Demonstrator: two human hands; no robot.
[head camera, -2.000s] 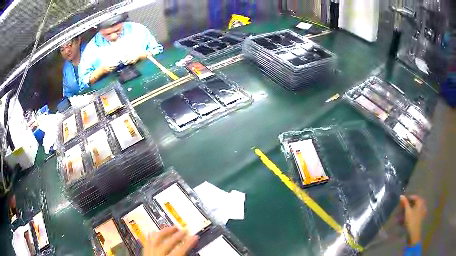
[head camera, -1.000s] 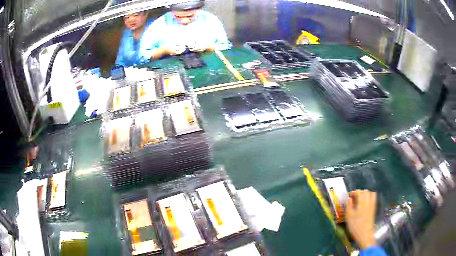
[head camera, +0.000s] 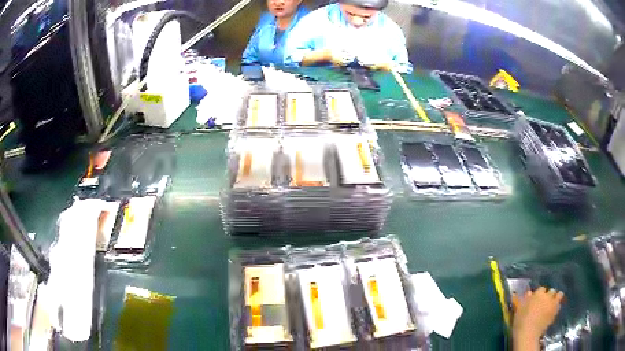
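My right hand (head camera: 538, 315) is at the lower right, over the clear tray beside the yellow tape line. Its fingers are bent down over an LCD module (head camera: 519, 284); only a pale end of the module shows. Whether the fingers grip it cannot be told. My left hand is out of the picture. Nearest in front, a clear blister tray (head camera: 236, 274) holds three modules in its visible row. The left module (head camera: 266, 295) has a pinkish sheet and a grey band; the middle (head camera: 325, 308) and right (head camera: 390, 295) ones show silver-white backs with orange flex cables.
A tall tray stack (head camera: 308, 212) with modules stands behind. White sheets (head camera: 72, 274), a small module tray (head camera: 157, 206) and a yellow-olive sheet (head camera: 144, 322) lie left. A white wipe (head camera: 438, 305) lies right of the near tray. Black panels (head camera: 449, 168) lie farther back. Two people (head camera: 349, 41) sit opposite.
The view has turned left, so things shift right in the picture. My left hand has left the picture. My right hand has moved from the tray's side onto the module.
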